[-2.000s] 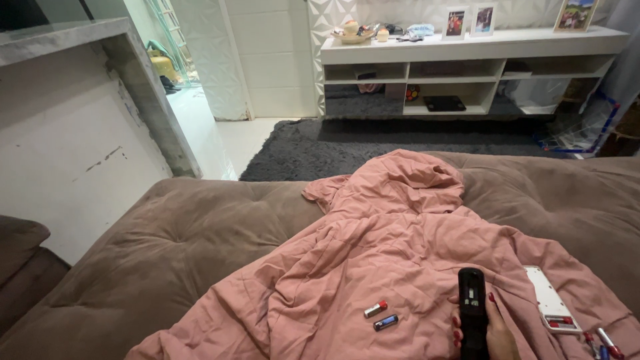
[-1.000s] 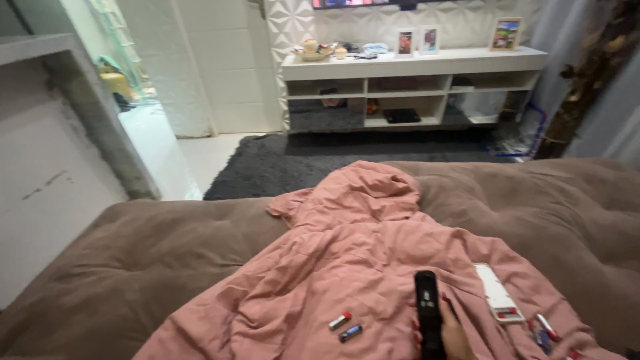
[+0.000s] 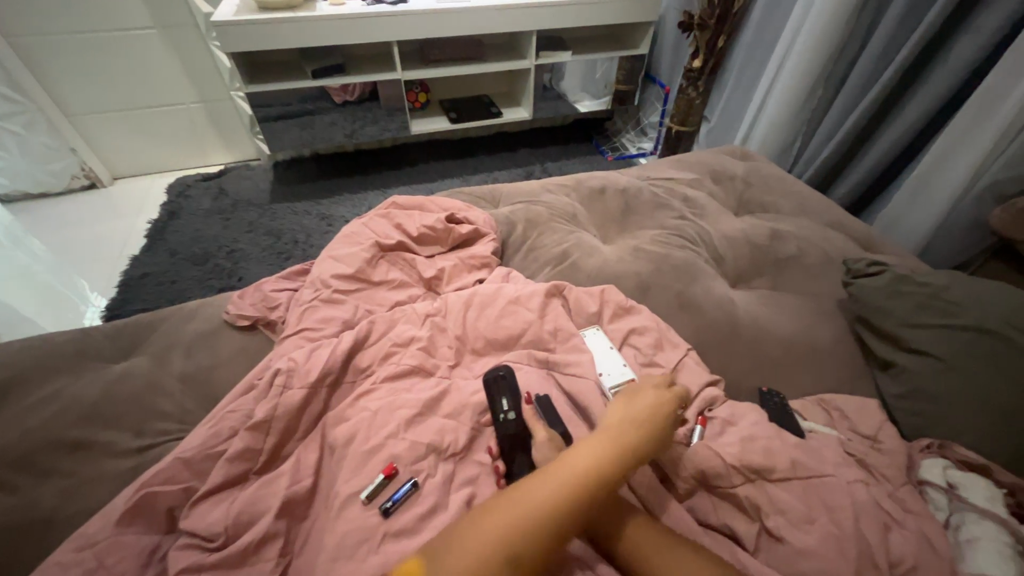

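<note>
My right hand [image 3: 538,442] is closed around a long black remote control [image 3: 509,420], thumb along its right side. A smaller black piece [image 3: 552,418] shows just right of the thumb. My left arm crosses over the right one, and my left hand [image 3: 652,408] is at the lower end of a white device [image 3: 606,358]; its fingertips are blurred, so whether it holds anything is unclear. Right of it, a red-and-silver battery [image 3: 699,430] lies on the pink blanket [image 3: 424,320]. Two more batteries, one red-ended [image 3: 379,483] and one blue and black [image 3: 399,498], lie side by side left of the remote.
A black remote [image 3: 780,412] lies farther right on the blanket, near a dark pillow [image 3: 944,344]. The blanket covers part of a brown tufted sofa [image 3: 680,232]. Beyond are a dark shaggy rug [image 3: 232,228], a white shelf unit [image 3: 448,30] and grey curtains [image 3: 848,96].
My left arm has come into view, reaching across to the right over my right arm. The right hand still holds the black remote. The view has turned right and down.
</note>
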